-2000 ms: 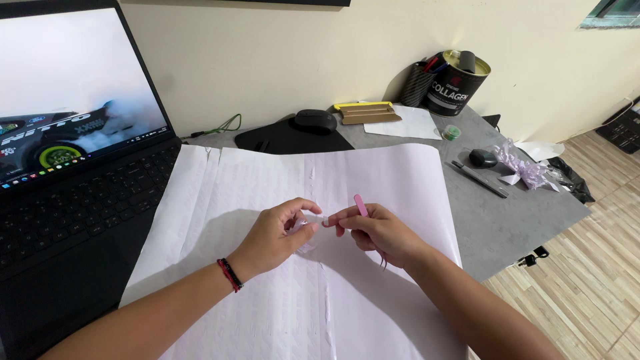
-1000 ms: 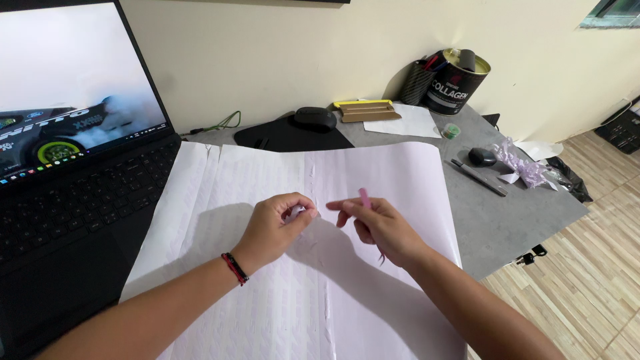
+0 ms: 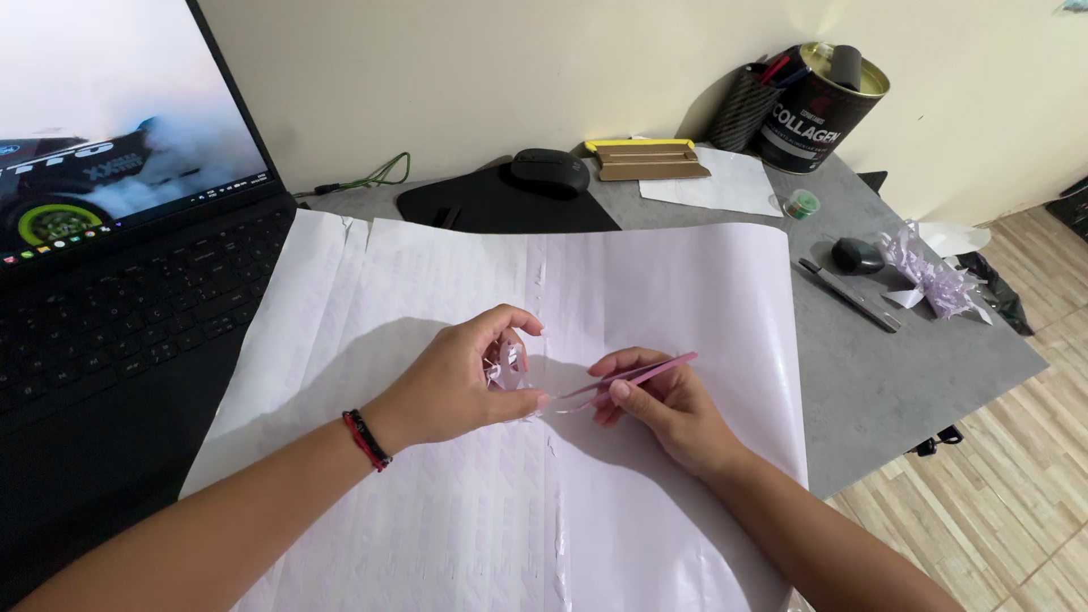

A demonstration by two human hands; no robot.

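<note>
My left hand (image 3: 463, 374) is curled around small crumpled scraps of lilac film (image 3: 507, 367), its thumb and index finger apart. Facing it on the right, my right hand (image 3: 659, 404) holds pink tweezers (image 3: 650, 371) between thumb and fingers. The tweezers' bent tips point left, a little away from my left thumb, and their arms are apart. Both hands are above a large sheet of lilac vinyl (image 3: 680, 289) on white backing (image 3: 425, 280), which bears rows of faint cut shapes. A ragged seam runs down between the two areas.
An open laptop (image 3: 127, 340) stands at the left. Behind the sheet are a computer mouse (image 3: 551, 173), a yellow-edged cardboard piece (image 3: 650, 160), a pen cup (image 3: 741, 106) and a black tub (image 3: 807, 115). At the right lie a pen (image 3: 848, 295) and a pile of lilac scraps (image 3: 931, 272).
My left hand has opened at the thumb and index finger, showing the film scraps. The tweezers, upright before, now lie slanted with their tips toward my left hand.
</note>
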